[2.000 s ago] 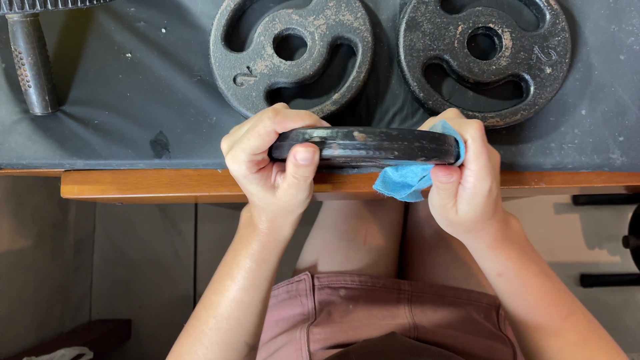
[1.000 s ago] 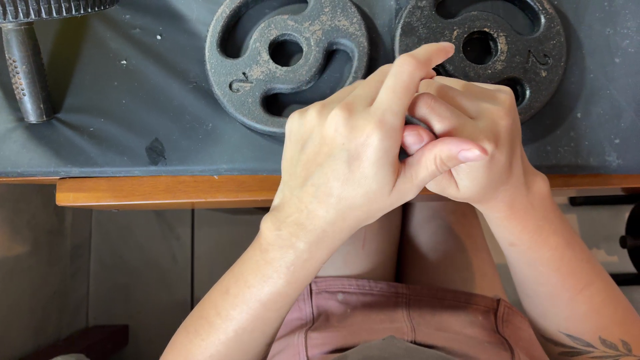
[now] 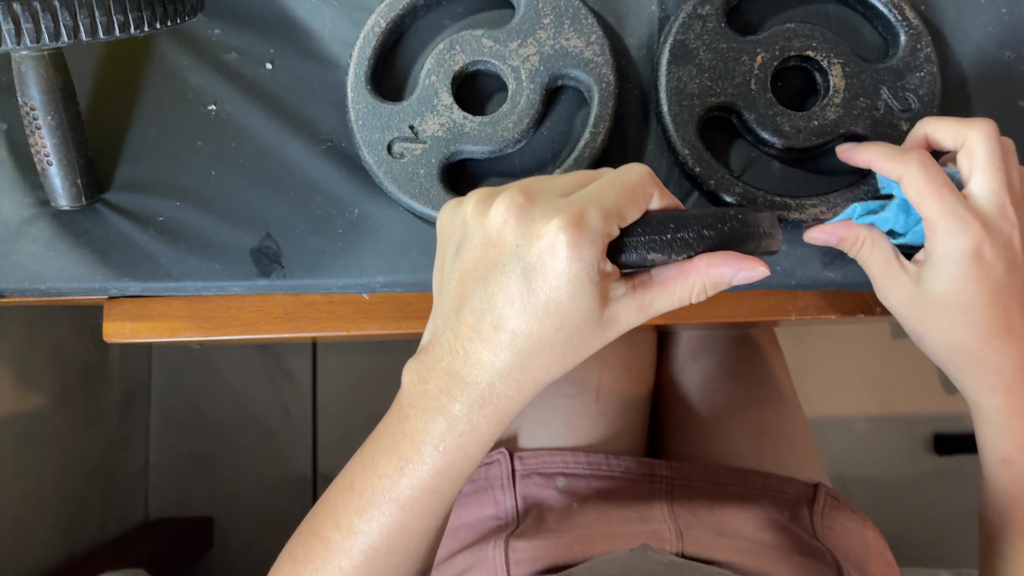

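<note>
Edge-on above the table's front edge, a black weight plate (image 3: 704, 237) is gripped by my left hand (image 3: 552, 248), whose back faces up and hides much of it. My right hand (image 3: 944, 216), to the right, pinches a crumpled blue cloth (image 3: 892, 214) and stands apart from the held plate. Behind the hands, two worn cast-iron weight plates lie flat: a grey one (image 3: 416, 136) at the centre and a darker one (image 3: 864, 88) on the right. Each is marked with a 2.
A dark metal handle (image 3: 56, 136) and a ridged black round part (image 3: 96, 20) are at the upper left on the dark-covered table (image 3: 200, 240). Its wooden front edge (image 3: 264, 318) runs above my lap.
My hands were together a second ago; now my right hand is away to the right with the blue cloth. Two seconds ago both hands held the plate's ends.
</note>
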